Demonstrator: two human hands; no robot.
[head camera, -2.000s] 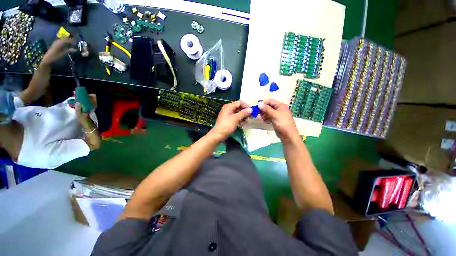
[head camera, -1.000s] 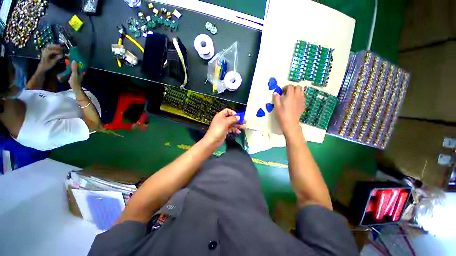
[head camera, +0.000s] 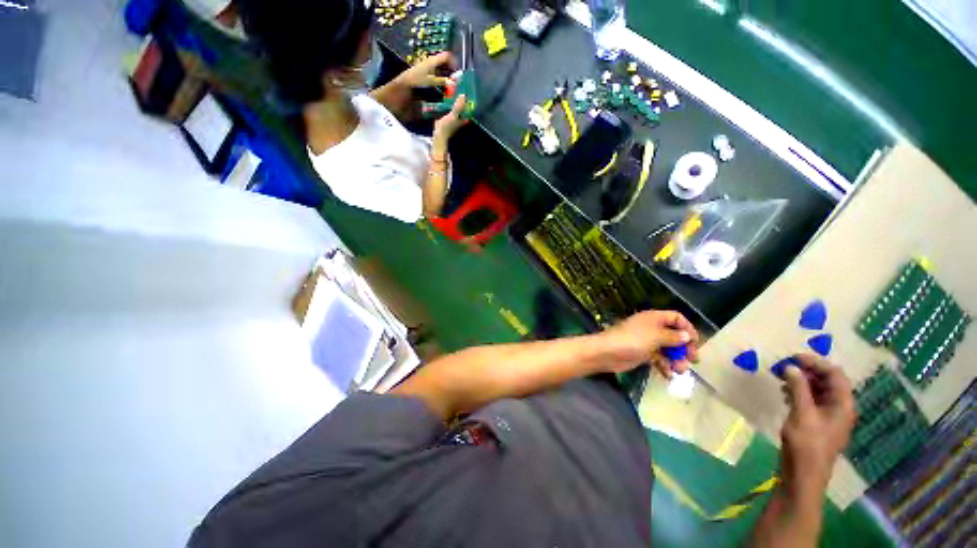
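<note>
My left hand (head camera: 651, 340) holds a blue pick (head camera: 675, 352) between thumb and fingers, just off the near edge of the cardboard sheet (head camera: 854, 232). My right hand (head camera: 818, 412) is over the sheet, its fingertips on another blue pick (head camera: 785, 365); whether it grips the pick is unclear. Several blue picks lie near it, one at the upper side (head camera: 813, 315) and one at the left (head camera: 746, 361). Green circuit boards (head camera: 916, 321) lie on the sheet at the right, and more green boards (head camera: 887, 426) are partly behind my right hand.
A seated coworker (head camera: 370, 150) holds a green-handled tool (head camera: 464, 94). The dark bench (head camera: 739, 139) bears a white spool (head camera: 693, 174), a clear bag (head camera: 739, 230), yellow-handled pliers (head camera: 568, 120) and loose parts. A parts tray (head camera: 943, 482) is cut off at the lower right. A red stool (head camera: 487, 213) stands below.
The view has swung left and tilted. My right hand has moved from the upper picks to a lower one near the boards. My left hand still holds a blue pick.
</note>
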